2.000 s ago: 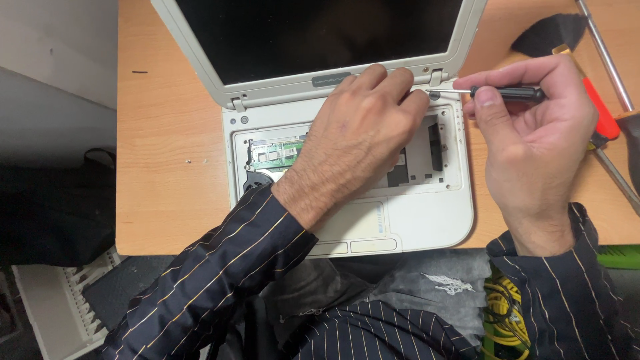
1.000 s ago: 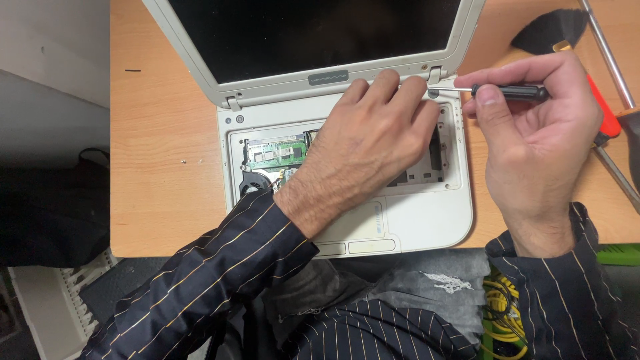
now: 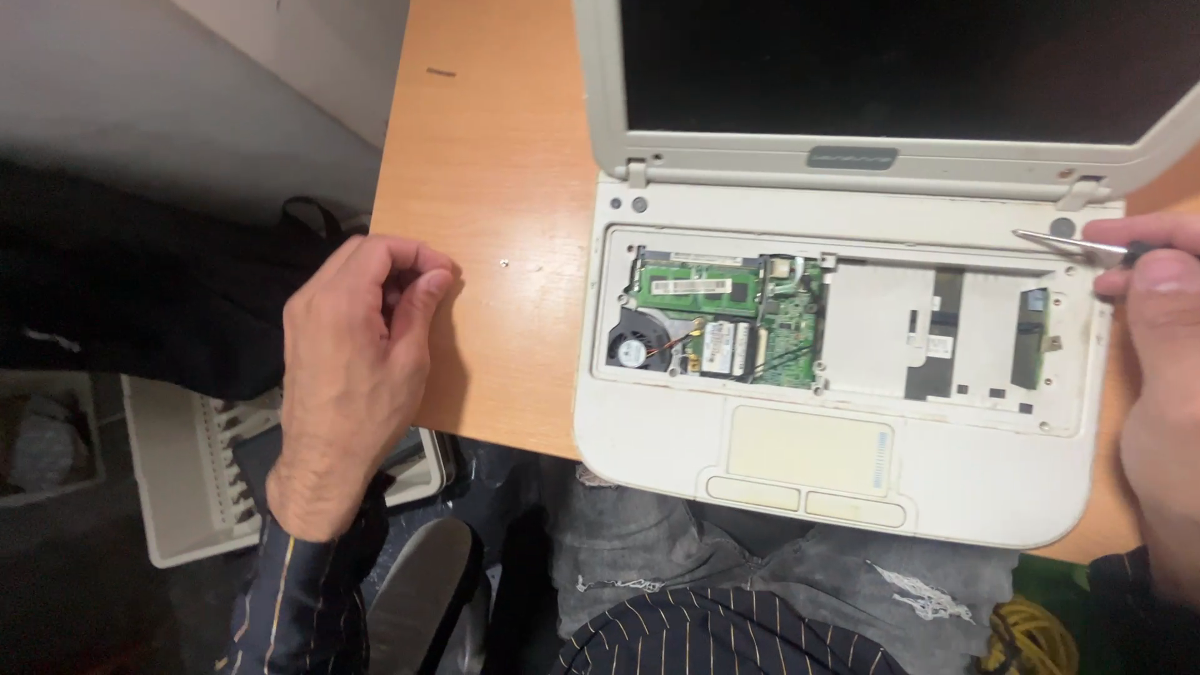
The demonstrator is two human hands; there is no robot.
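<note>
A white laptop (image 3: 656,422) lies with its lid raised and its keyboard bay uncovered. Inside the bay show a green memory module (image 3: 698,287), a small black fan (image 3: 637,339) and a metal plate (image 3: 867,328). My right hand (image 3: 1148,309), partly cut off by the frame edge, holds a screwdriver (image 3: 1078,244), its tip over the strip near the right hinge. My left hand (image 3: 352,366) is over the table's left edge, thumb and forefinger curled close together; whether something small is between them cannot be told. Tiny screws (image 3: 504,263) lie to its right.
The wooden table (image 3: 506,375) carries a small dark strip (image 3: 441,72) toward the back. Left of and below the table edge are a white slotted plastic housing (image 3: 178,469) and a dark cloth or bag (image 3: 141,272). A coiled yellow cable (image 3: 1031,637) is at the bottom right.
My left hand has left the laptop's hinge strip and moved left, past the laptop, uncovering the bay. The screwdriver stays in my right hand near the right hinge. The view has shifted left.
</note>
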